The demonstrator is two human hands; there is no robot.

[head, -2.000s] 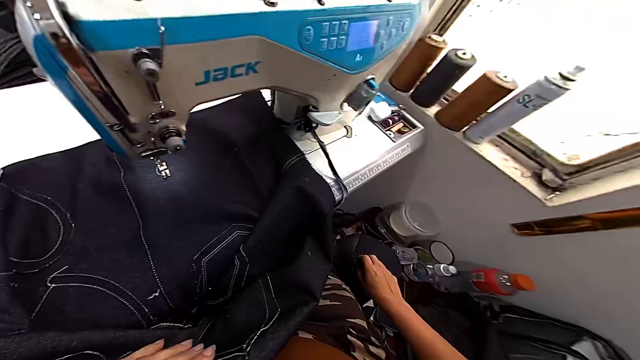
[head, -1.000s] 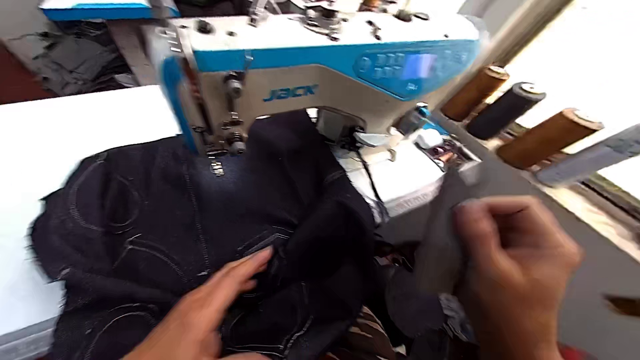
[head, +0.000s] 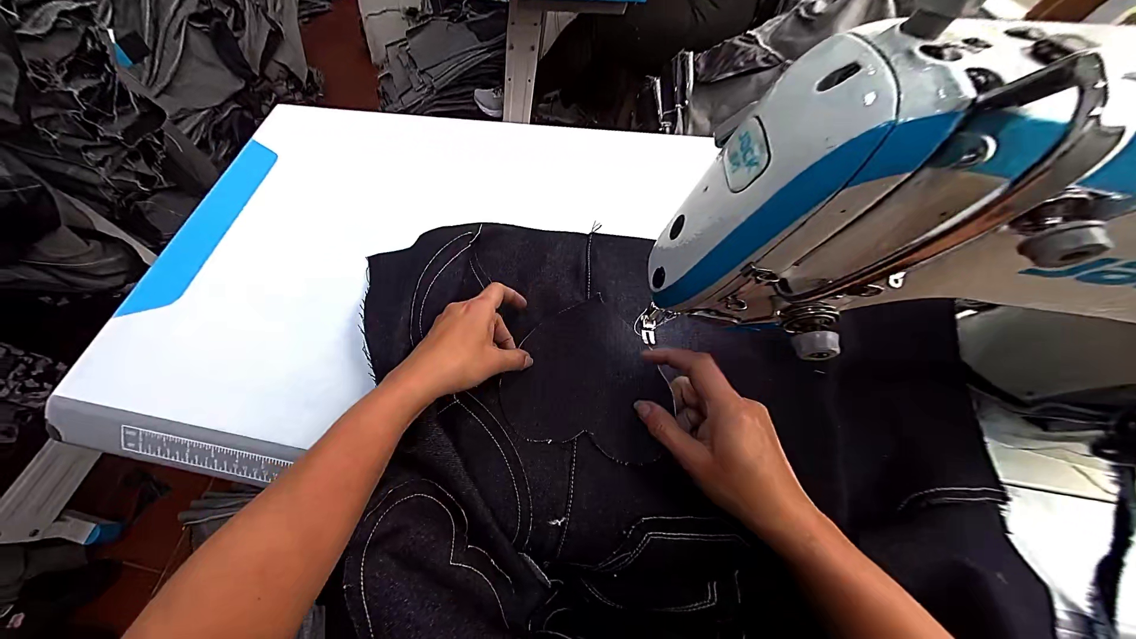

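Observation:
Dark denim fabric (head: 621, 497) with light topstitching lies across the sewing table, under the head of a Jack sewing machine (head: 799, 160). A separate dark denim piece (head: 586, 382) with a curved edge rests flat on it, just left of the presser foot (head: 649, 330). My left hand (head: 470, 342) touches the piece's upper left edge, thumb and fingers apart. At the piece's right side is my right hand (head: 719, 426), its index finger near the presser foot and its thumb over the piece; its other fingers are curled and partly hidden.
The white table top (head: 355, 204) has a blue corner and a ruler strip (head: 209, 453) along its front edge. Heaps of grey and dark garments (head: 106, 115) lie beyond it at the left. A metal table leg (head: 524, 62) stands behind.
The view has swung left. The right hand, raised with a dark piece one second ago, is now down at the fabric. A dark piece now lies beside the presser foot, with both hands at it.

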